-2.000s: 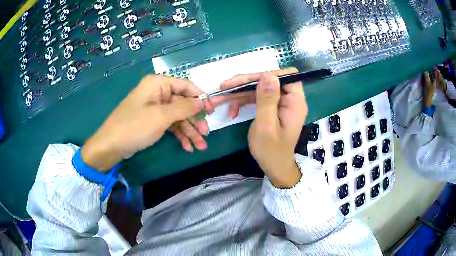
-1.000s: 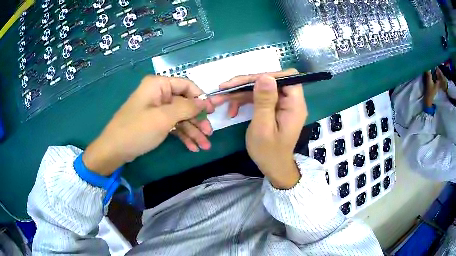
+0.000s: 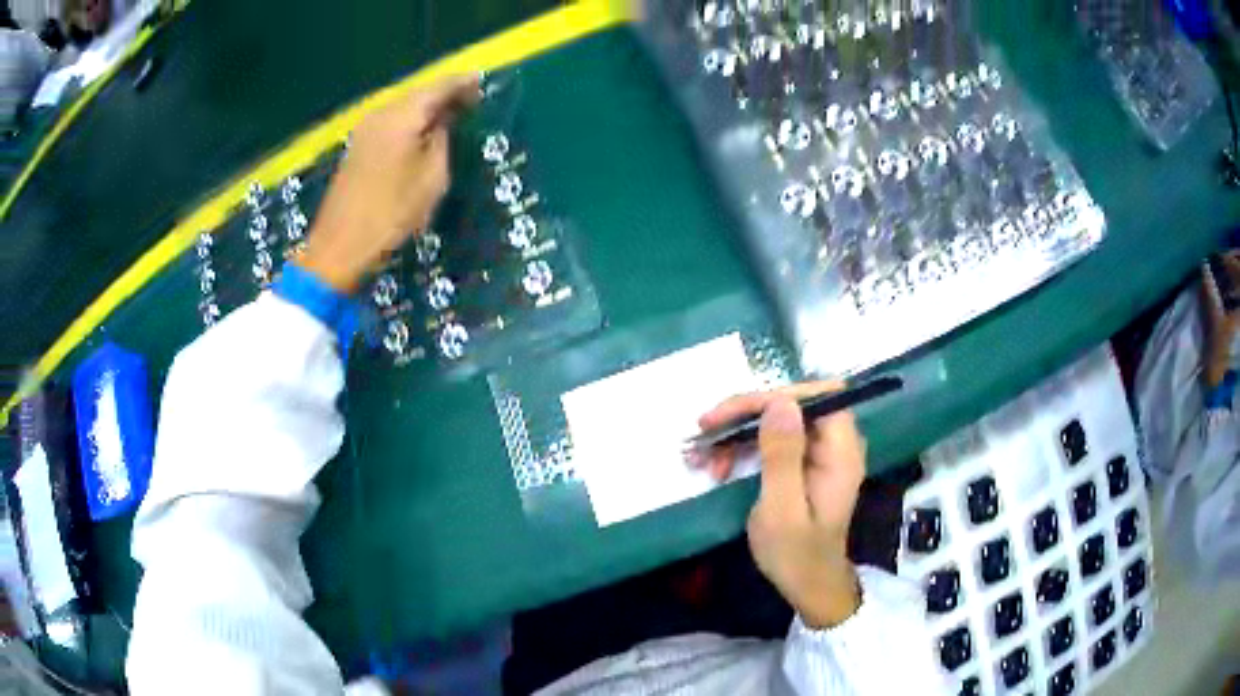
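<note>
My left hand (image 3: 388, 177) is stretched out over the top of the clear blister tray (image 3: 578, 306), near the yellow tape. Its fingertips are close together at the tray's upper edge; whether they hold a part is too blurred to tell. Flex circuit assemblies (image 3: 539, 279) lie in spaced rows in this tray. My right hand (image 3: 809, 503) holds the black tweezers (image 3: 857, 394) over the white card (image 3: 639, 469). The tweezers' tip points left, above the card. The sticker sheet (image 3: 524, 449) lies flat, partly under the card.
Stacked blister trays (image 3: 938, 272) lie beyond my right hand. A white tray of black parts (image 3: 1027, 492) is at the lower right. A blue box (image 3: 113, 428) stands at the far left. Yellow tape (image 3: 517, 41) crosses the mat. Another person's sleeve (image 3: 1190, 408) shows at the right edge.
My left hand has left the tweezers' tip and reached up and away over the left blister tray. My right hand keeps the tweezers, now apart from the left. The camera view has shifted left.
</note>
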